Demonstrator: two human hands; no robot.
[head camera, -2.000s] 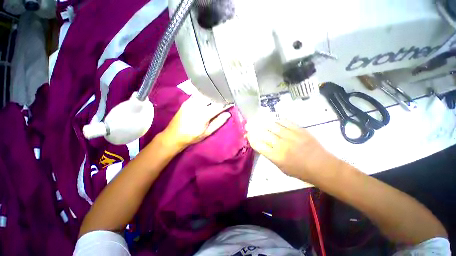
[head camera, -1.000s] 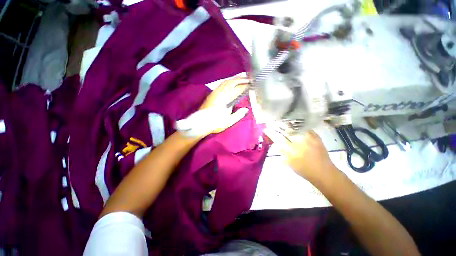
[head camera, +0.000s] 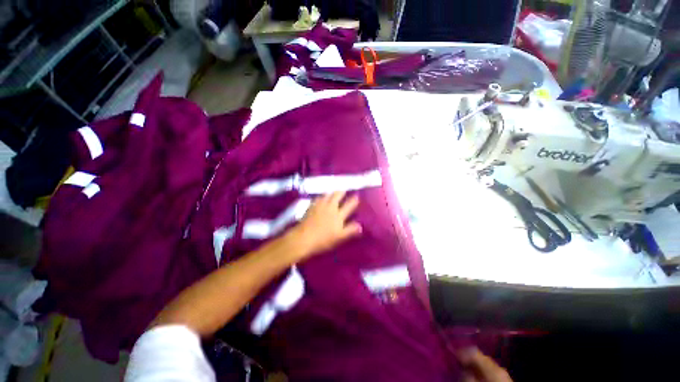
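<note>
A maroon garment (head camera: 343, 291) with white reflective bands lies spread over the white table's left part and hangs over its front edge. My left hand (head camera: 326, 222) lies on top of it, fingers spread, just below a reflective band (head camera: 343, 182). My right hand (head camera: 481, 365) is at the bottom edge of the picture, partly cut off, at the garment's right edge; its grip is hard to make out. The garment's long right edge (head camera: 394, 201) runs away from me, left of the off-white sewing machine (head camera: 567, 157) marked "brother".
Black-handled shears (head camera: 548, 230) and slim tools (head camera: 563, 210) lie before the machine. Orange-handled scissors (head camera: 368, 66) lie on maroon pieces at the far end, beside clear plastic (head camera: 458, 69). Another maroon garment pile (head camera: 127, 231) hangs at left.
The garment has come away from the machine and is laid out flatter to its left. My left hand has moved onto its middle, my right hand down to the bottom edge. The view has tilted up.
</note>
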